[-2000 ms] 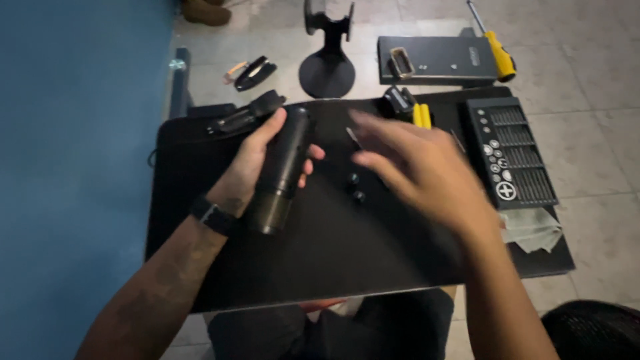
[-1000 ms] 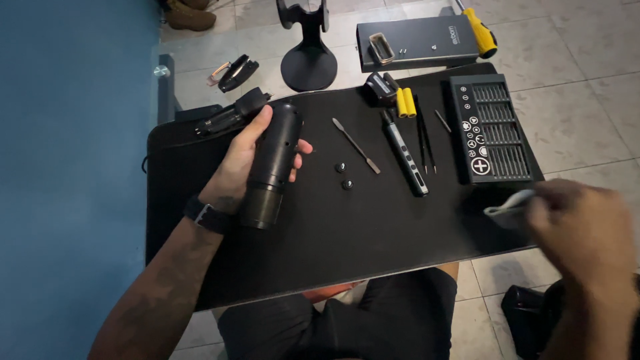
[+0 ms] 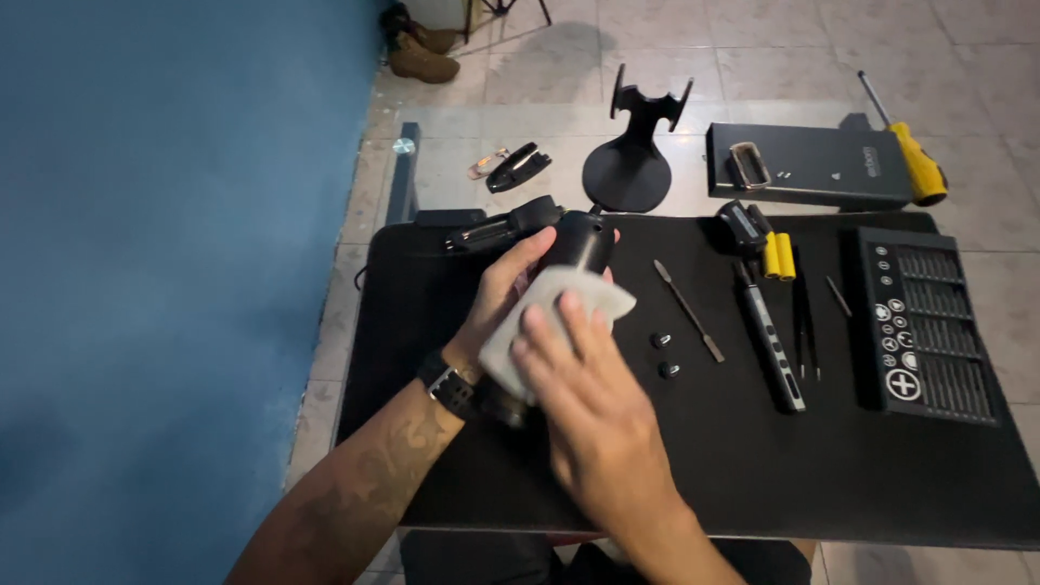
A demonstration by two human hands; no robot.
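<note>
My left hand (image 3: 496, 301) is wrapped around a black cylindrical device body (image 3: 577, 240), tilted over the black mat (image 3: 731, 487). With spread fingers, my right hand (image 3: 593, 390) presses a pale grey cloth (image 3: 540, 305) on the cylinder's side; the cloth hides its middle, and the lower end is blurred. Just beyond my left hand lies a black slotted part (image 3: 504, 227). To the right of my hands rest two small dark round parts (image 3: 665, 356) and a double-ended metal spatula (image 3: 689, 311).
On the mat's right lie an electric precision screwdriver (image 3: 770, 337), tweezers (image 3: 804, 325), yellow battery cells (image 3: 778, 256) and a bit case (image 3: 934, 325). Behind stand a black stand (image 3: 630, 166), a dark box (image 3: 812, 162) and a yellow-handled screwdriver (image 3: 918, 162). A blue wall (image 3: 162, 244) borders the left.
My right hand has brought the cloth from the right edge of the mat onto the cylinder. My left hand keeps its hold on the cylinder.
</note>
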